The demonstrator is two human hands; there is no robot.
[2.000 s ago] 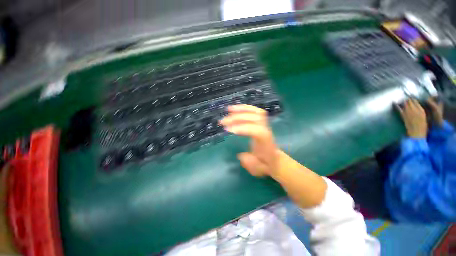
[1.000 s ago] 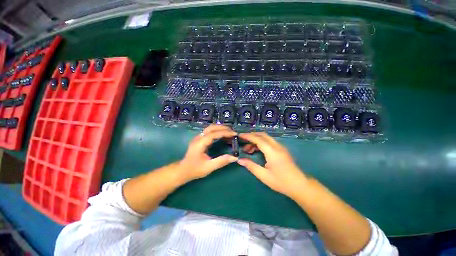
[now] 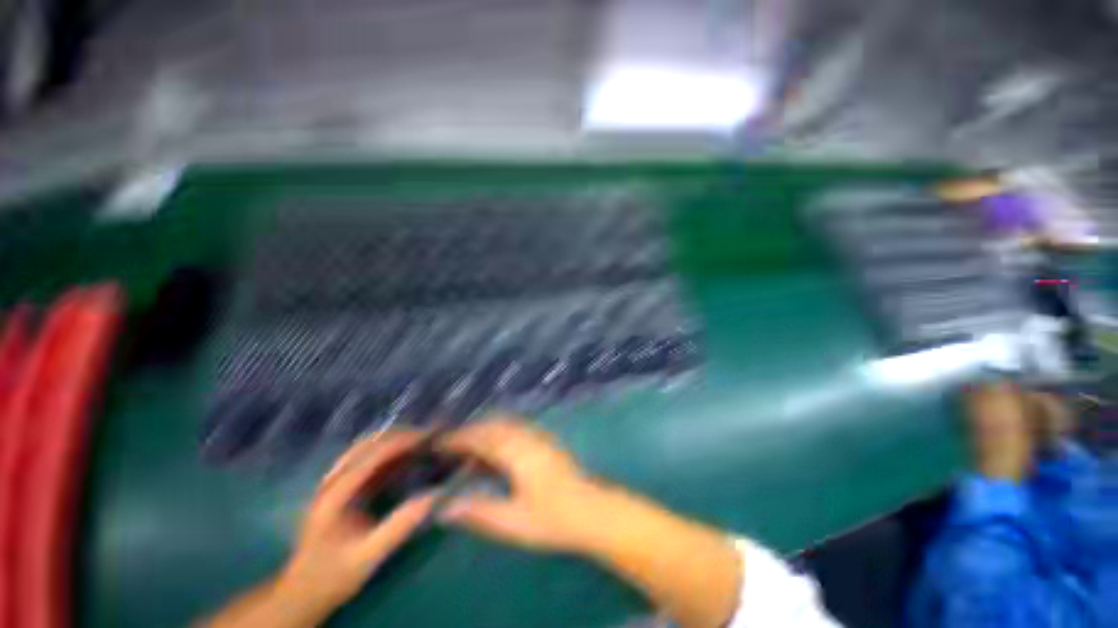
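Note:
The view is strongly blurred. My left hand (image 3: 349, 521) and my right hand (image 3: 527, 481) meet fingertip to fingertip at the lower left centre, in front of the tray. A small dark thing (image 3: 432, 476) shows between their fingertips; it looks like a device unit, but its shape is smeared. The clear blister tray (image 3: 460, 294) lies just beyond my hands, with a row of dark units (image 3: 294, 423) along its near side. Its pockets are too blurred to tell apart.
A red tray (image 3: 55, 454) stands at the left edge, with a dark phone-like slab (image 3: 178, 317) beside it. A pale slip (image 3: 141, 194) lies at the back left. At right are a grey tray (image 3: 913, 270) and a co-worker's hands (image 3: 1008, 429) and blue sleeves (image 3: 999, 540).
The view has swung to the right and blurred, so the trays appear further left and the co-worker is back in view. My hands remain together around the small dark thing.

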